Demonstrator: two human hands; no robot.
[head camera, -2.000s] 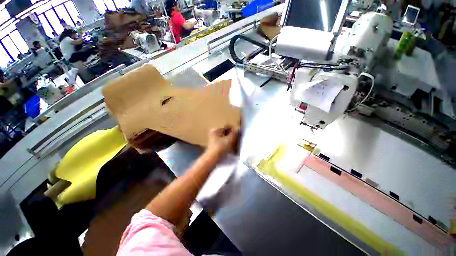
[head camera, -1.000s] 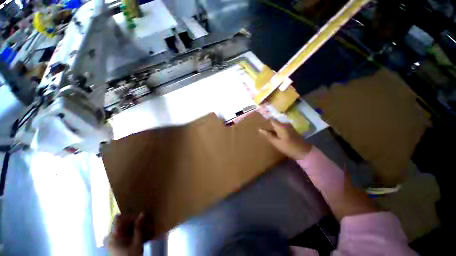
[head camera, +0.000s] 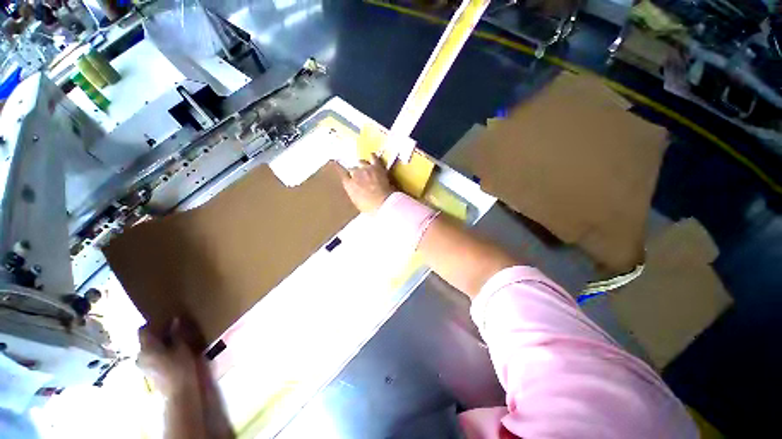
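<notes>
A brown cut panel (head camera: 249, 227) lies across the white template (head camera: 343, 283), its stepped edge facing the machine's rail. My left hand (head camera: 171, 347) holds the panel's lower left corner; its fingers are partly dark and blurred. My right hand (head camera: 369, 184) rests at the panel's right end with fingers spread, beside the yellow pad (head camera: 413, 174). Whether it grips the cloth is unclear. The long yellow template strip (head camera: 439, 73) stands up from the template's right end, beyond my right hand.
A brown panel bundle (head camera: 570, 163) lies at the right, with a cream tie (head camera: 619, 280) and a smaller brown panel (head camera: 673, 296) beside it. The white machine arm (head camera: 39, 180) stands at the left. A metal rail (head camera: 206, 163) runs behind the template.
The panel has moved away from me, towards the rail, uncovering the template's near side and black marks. My right hand has moved forward with it to the yellow pad. The view has shifted right.
</notes>
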